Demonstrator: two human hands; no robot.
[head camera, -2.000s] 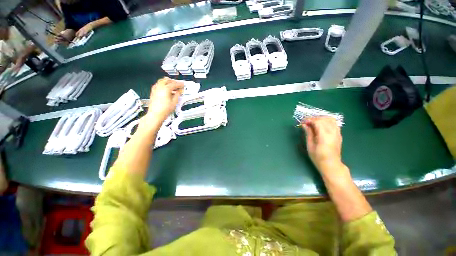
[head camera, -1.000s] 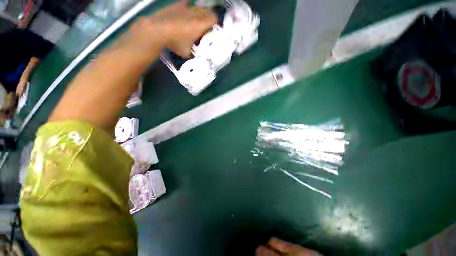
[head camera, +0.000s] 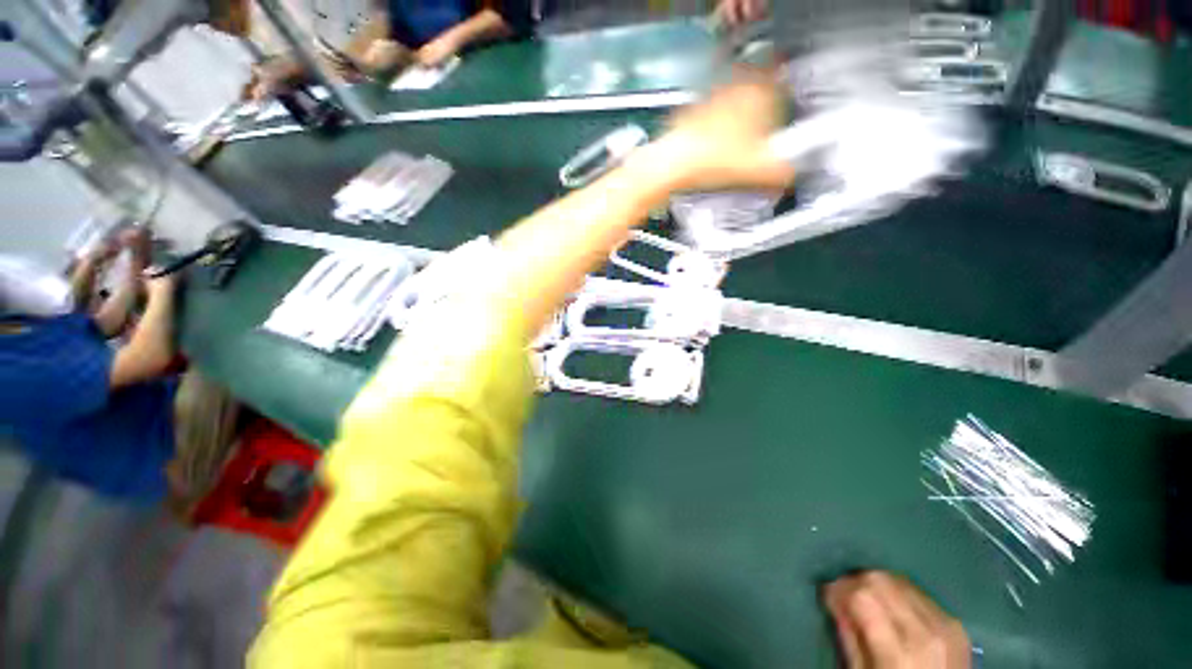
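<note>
My left hand (head camera: 739, 137) is stretched out over the conveyor belt at top centre. It is blurred and grips the left end of a blurred stack of white loop-shaped housings (head camera: 876, 144). My right hand (head camera: 899, 625) rests low on the green table at the bottom right, fingers curled; whether it holds anything cannot be told. A loose pile of thin white wires (head camera: 1013, 490) lies above and to the right of it. Loose white housings (head camera: 628, 370) lie overlapping beside my left forearm, with their round ends to the right.
A metal rail (head camera: 889, 342) divides table and belt, with a post (head camera: 1137, 320) at right. Stacked housings (head camera: 343, 298) stand at left, more (head camera: 392, 187) on the belt. A single housing (head camera: 1105, 179) lies far right. People sit opposite and at left, near a red stool (head camera: 265, 484).
My left hand has moved from the loose housings out over the belt and taken hold of stacked housings. My right hand has left the wire pile and moved down towards the near edge. The view has shifted.
</note>
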